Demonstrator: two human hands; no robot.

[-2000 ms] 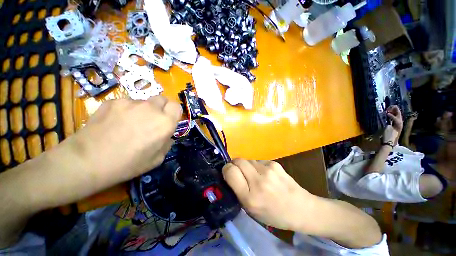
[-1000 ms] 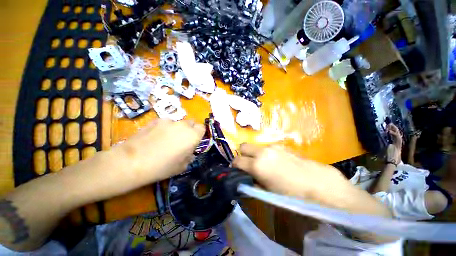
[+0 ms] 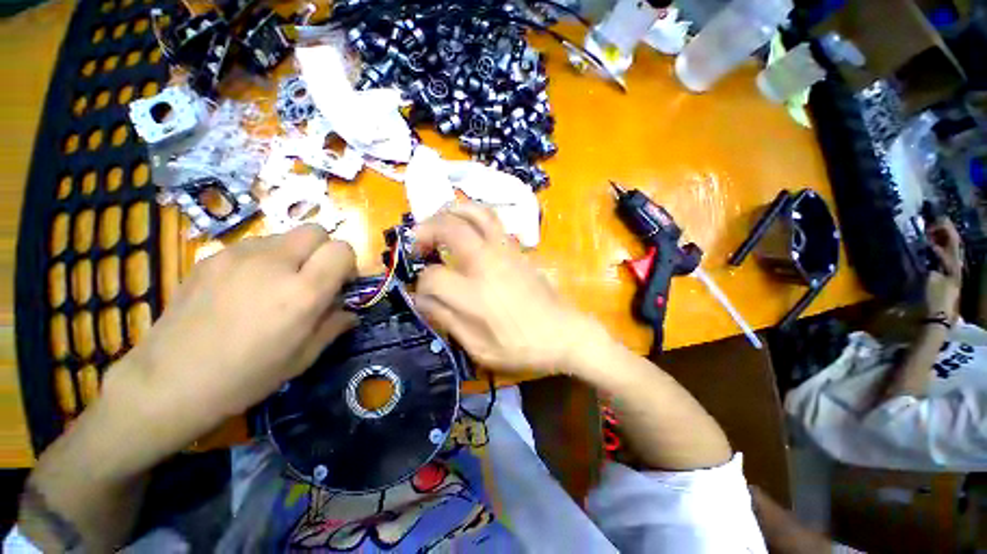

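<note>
The black round appliance housing (image 3: 325,433) is at the bench edge, its metal-lined centre hole facing up. My left hand (image 3: 254,314) grips the housing's upper left end; its fingertips are partly hidden. The small wired module (image 3: 405,251) stands above the housing's far end, with thin red, yellow and black lead wires (image 3: 379,284) running to it. My right hand (image 3: 487,290) has its fingers closed around the module's right side and covers part of it. The hot glue gun (image 3: 658,254) lies on the bench to the right.
Flat plates (image 3: 168,117), crumpled white cloth (image 3: 476,186) and a heap of small cylindrical parts (image 3: 465,92) lie behind my hands. A slotted black tray (image 3: 103,206) is at left. Another black housing with two bars (image 3: 814,240) is at right, near a person's hand (image 3: 945,254).
The glue gun has left the space over the housing and now lies on the bench. My right hand has moved up to the module. Another housing now shows on the bench at right.
</note>
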